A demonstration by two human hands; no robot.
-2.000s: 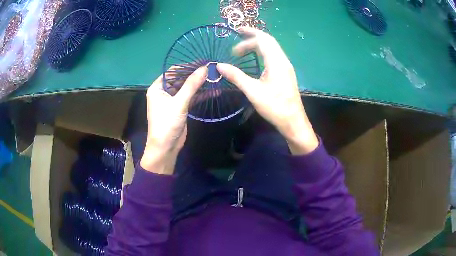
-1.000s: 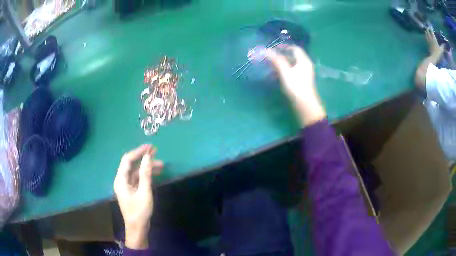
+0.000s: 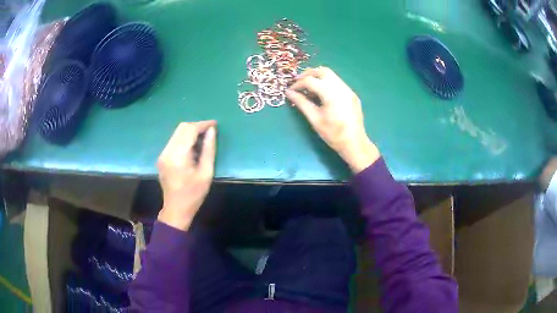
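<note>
Copper-coloured rings [image 3: 269, 64] lie in a loose pile on the green bench, some of them overlapping. My right hand [image 3: 330, 113] is at the pile's right edge, with thumb and index fingertips close together at the rings. I cannot tell whether it pinches one. My left hand [image 3: 189, 162] is over the bench's near edge, left of and nearer than the pile. Its fingers are loosely curled, with a gap to the thumb, and nothing shows in it. A dark fan grille [image 3: 435, 66] lies at the right with a small copper ring at its centre.
Dark grille stacks [image 3: 125, 64] stand at the left beside a clear bag of copper-coloured pieces [image 3: 30, 82]. An open carton [image 3: 38, 257] of grilles is below left, another carton [image 3: 491, 244] below right. Glossy dark parts and a person's pale sleeve [image 3: 546, 226] are at the right.
The grille I held between both hands now lies on the bench at the right. My right hand has released it and come back to the rings. My left hand is off it too.
</note>
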